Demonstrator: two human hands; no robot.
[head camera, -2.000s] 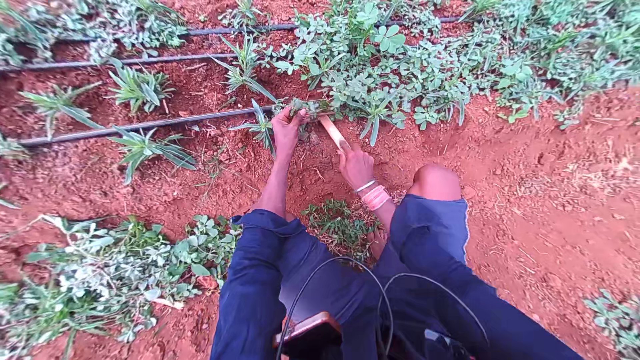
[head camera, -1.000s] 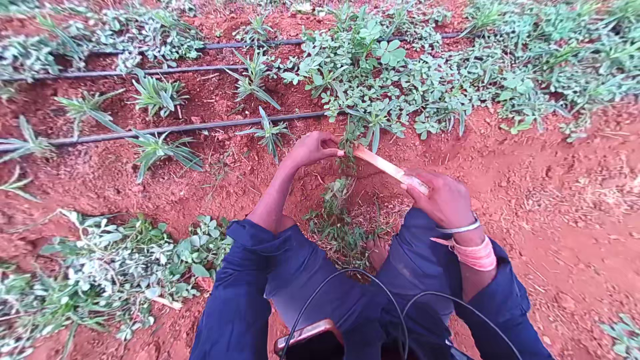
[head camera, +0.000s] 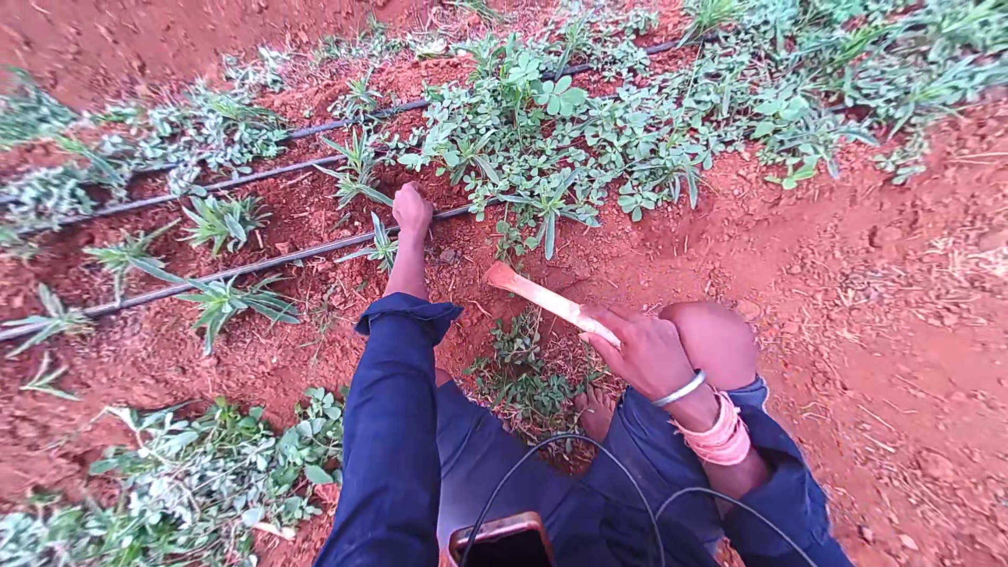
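My left hand (head camera: 413, 209) reaches out over the bed, its fingers bent down at the left edge of a patch of low leafy weeds (head camera: 504, 150), just above the nearest black drip line (head camera: 291, 258). Whether its fingers grip a stem cannot be seen. In my right hand (head camera: 647, 353), near my knee, is a flat wooden handle or stick (head camera: 551, 303), whose soil-reddened end points up and left over bare red soil. Pulled-looking greens (head camera: 531, 386) lie on the ground between my legs.
Spiky-leaved young plants (head camera: 224, 299) grow along the drip lines at left. A heap of uprooted weeds (head camera: 213, 472) lies at lower left. A phone (head camera: 504, 543) and a looped black cable (head camera: 587, 442) are at my lap. Red soil (head camera: 866, 315) stretches to the right.
My left hand has left the stick's end and moved up to the weeds at the drip line. The trailing greens seen below the stick now lie between my legs. The view has shifted.
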